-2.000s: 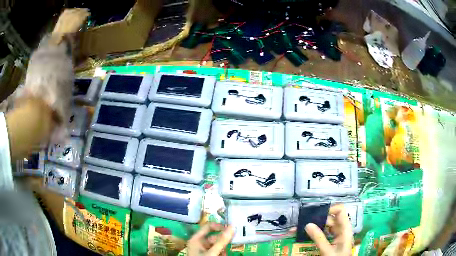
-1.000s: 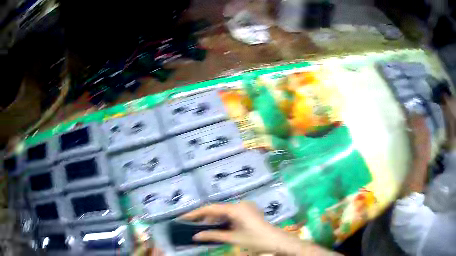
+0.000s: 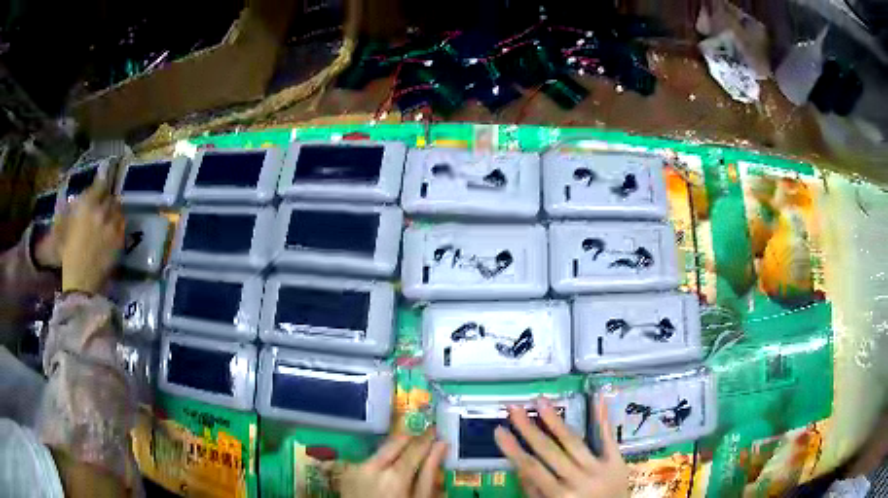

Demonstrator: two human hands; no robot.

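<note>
A grey plastic housing (image 3: 446, 428) lies at the near edge of the rows, with a dark solar panel (image 3: 474, 437) in its face. My right hand (image 3: 565, 457) lies over its right part, fingertips pressing on the panel. My left hand (image 3: 397, 469) is at the housing's left edge, fingers together and touching or very near it; whether it grips is unclear. Both hands are cut off by the bottom edge. Several housings with black squiggles in pale recesses (image 3: 497, 340) lie behind and to the right. Housings with dark panels (image 3: 326, 311) lie to the left.
Another person's hand (image 3: 90, 238) touches housings at the far left. Loose panels with red wires (image 3: 487, 73) lie behind the rows. A cardboard box (image 3: 185, 83) is at the back left. A stained rag (image 3: 730, 66), a whitish bottle (image 3: 800, 66) and a dark bottle (image 3: 835, 86) are at the back right.
The panel my right hand held upright now lies in the near housing. My view swung right and came back. The other person's hand moved from the box to the left housings.
</note>
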